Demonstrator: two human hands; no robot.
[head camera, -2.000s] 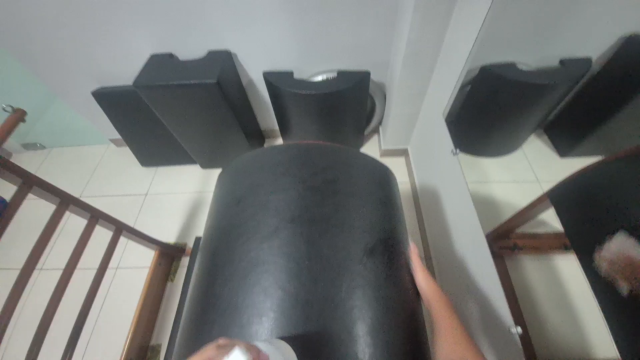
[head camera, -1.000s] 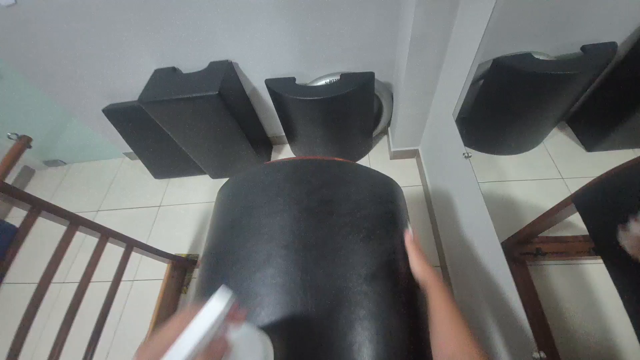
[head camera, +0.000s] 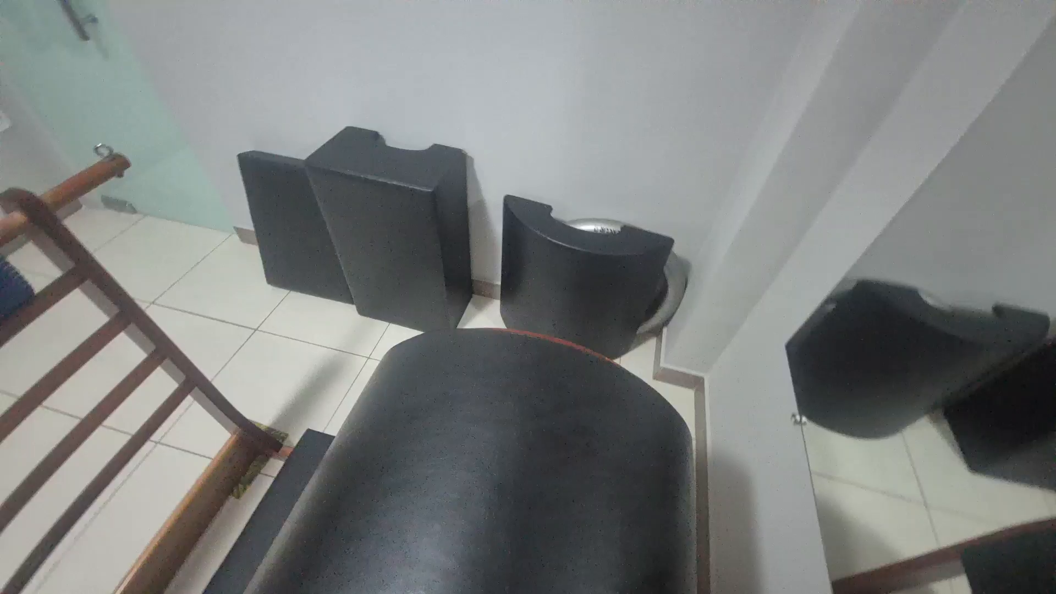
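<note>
A large padded barrel with a black, leather-like cover (head camera: 511, 462) fills the lower middle of the head view, its curved top towards me and a thin reddish wooden edge showing at the far end. Neither my left hand nor my right hand is in the frame now, so what they hold or touch cannot be seen.
Black padded boxes (head camera: 379, 247) and a curved black pad (head camera: 577, 272) lean on the far wall, a silver ring (head camera: 672, 297) behind the pad. A wooden ladder-like frame (head camera: 157, 355) stands left. At right is a mirror (head camera: 932, 462). A flat black pad (head camera: 272, 511) lies beside the barrel.
Both hands have gone out of view. One second ago the left held a white object over the barrel and the right was at the barrel's right side. The view has turned.
</note>
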